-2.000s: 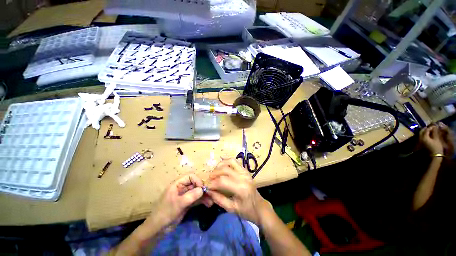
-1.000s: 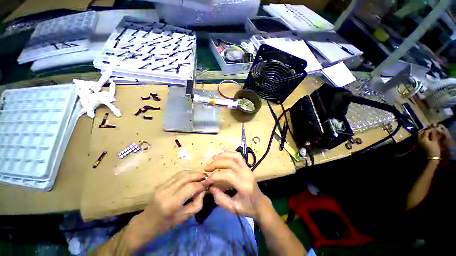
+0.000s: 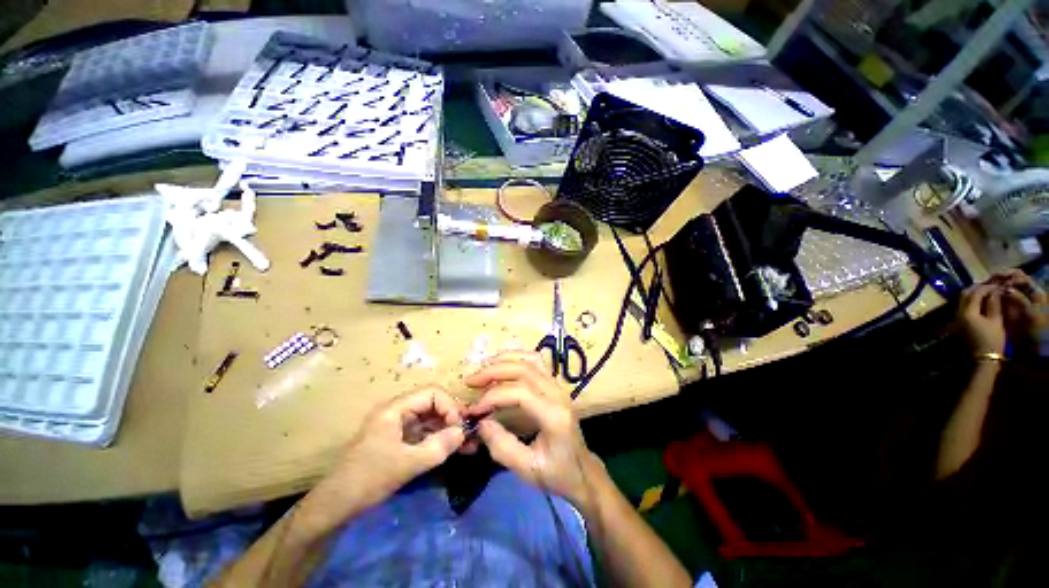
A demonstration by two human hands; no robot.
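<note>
My left hand and my right hand meet at the bench's front edge, fingertips together. Between them they pinch a tiny dark part with a bright spot; the fingers hide most of it, so its shape cannot be told. Scissors lie just beyond my right hand, blades pointing away. A small ring part lies beside them. Another ring touches a little sheet of pale pads. Loose dark flex strips lie left of the metal plate.
A syringe lies across the metal stand, by a round tin. A black fan and soldering station with cords stand right. A blister tray and white branched piece are left. Another person's hands show far right.
The view has shifted slightly. My fingers have changed their hold on the tiny part; a bright spot shows between the fingertips again, after being hidden one second ago.
</note>
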